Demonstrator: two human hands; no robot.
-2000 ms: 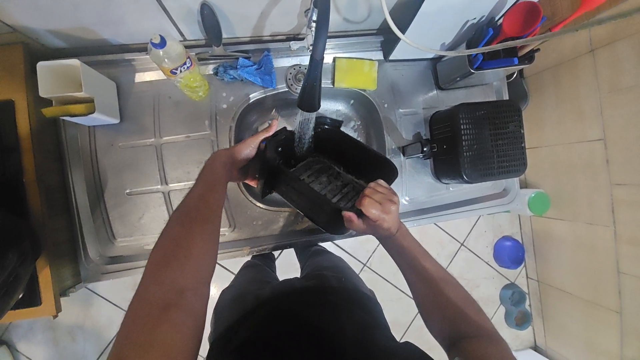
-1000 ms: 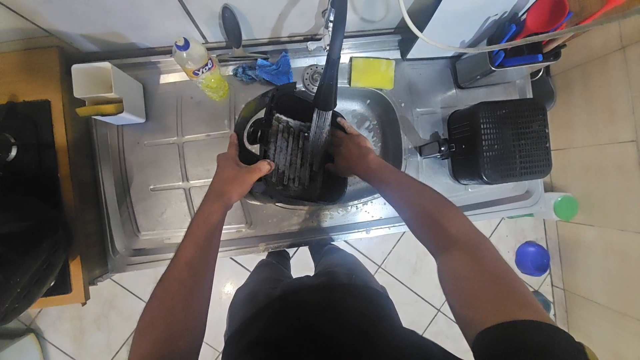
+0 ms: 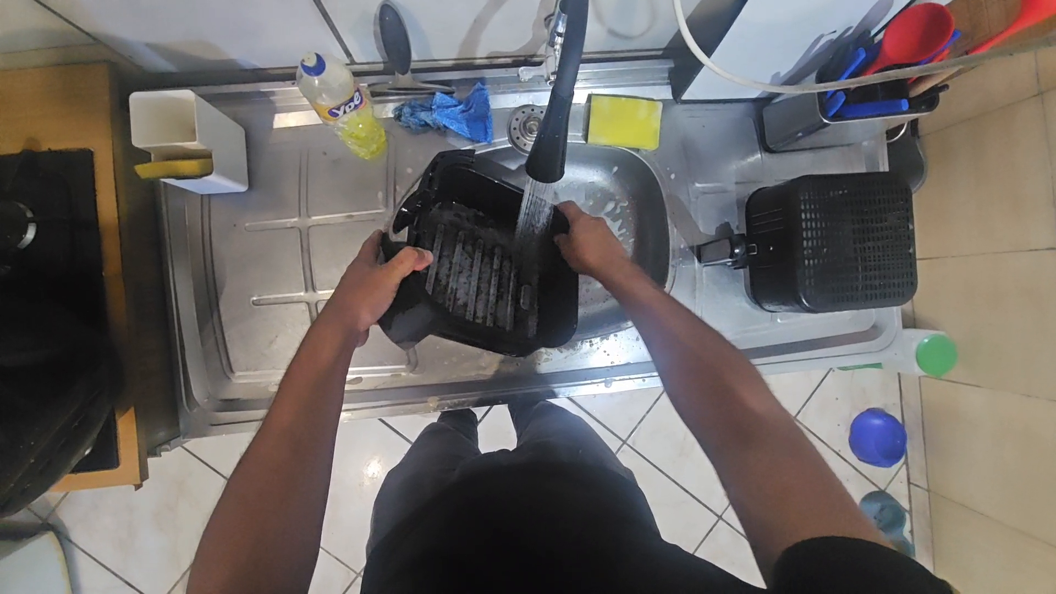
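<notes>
Over the stainless-steel sink bowl (image 3: pixel 648 206) I hold a black air fryer drawer (image 3: pixel 487 272) with a ridged bottom, tilted. My left hand (image 3: pixel 379 285) grips its left side, the thumb over the rim. At the upper right rim is my right hand (image 3: pixel 590 239), its fingertips partly hidden by the wall they grip. Water runs from the black faucet spout (image 3: pixel 551 132) into the drawer's right part. A black perforated fryer basket (image 3: pixel 833 243) with a handle lies upside down on the drainboard to the right.
Behind the bowl are a yellow sponge (image 3: pixel 624 122), a blue cloth (image 3: pixel 458 113) and a dish soap bottle (image 3: pixel 342 103). A white holder (image 3: pixel 198 136) with a yellow sponge stands left. A utensil caddy (image 3: pixel 813 120) is at the back right, a stovetop (image 3: pixel 54 289) far left.
The drawer has turned between my hands and now tilts over the bowl's left side. My right hand, inside or behind the drawer's right wall a second ago, is at its upper right rim.
</notes>
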